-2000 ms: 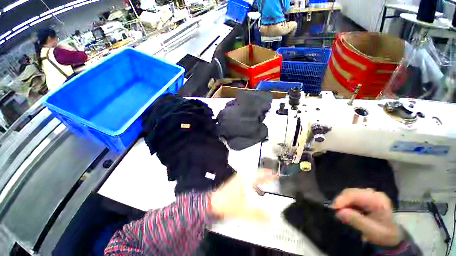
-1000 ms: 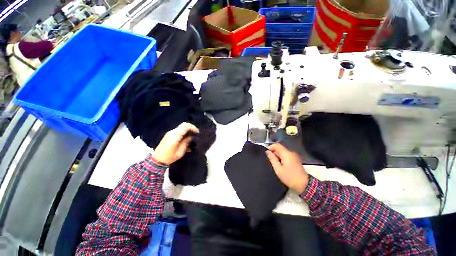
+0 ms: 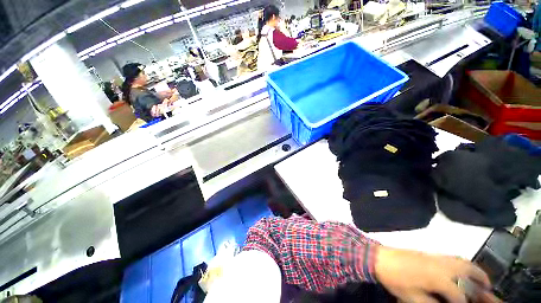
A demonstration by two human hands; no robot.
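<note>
My left hand (image 3: 436, 275) is at the lower right, partly blurred, its fingertips near the picture's edge; whether it holds anything is not clear. My right hand is out of the picture. The labelled black panels (image 3: 388, 207) lie in a heap on the white table, with a cream sticker (image 3: 380, 193) on the front part and a yellowish sticker (image 3: 390, 148) further back. The plain greyer panels (image 3: 483, 177) lie to their right. The needle area is not clearly seen.
An open blue crate (image 3: 338, 83) stands behind the heap. A metal conveyor-like surface (image 3: 237, 160) runs to the left. A blue container (image 3: 184, 254) is low at the left. Two people sit at the back. Cartons (image 3: 504, 94) stand at the right.
The view has swung left, so the heap and crate sit further right and the machine head is out of view. My left hand has left the heap; my right hand has gone out of the picture.
</note>
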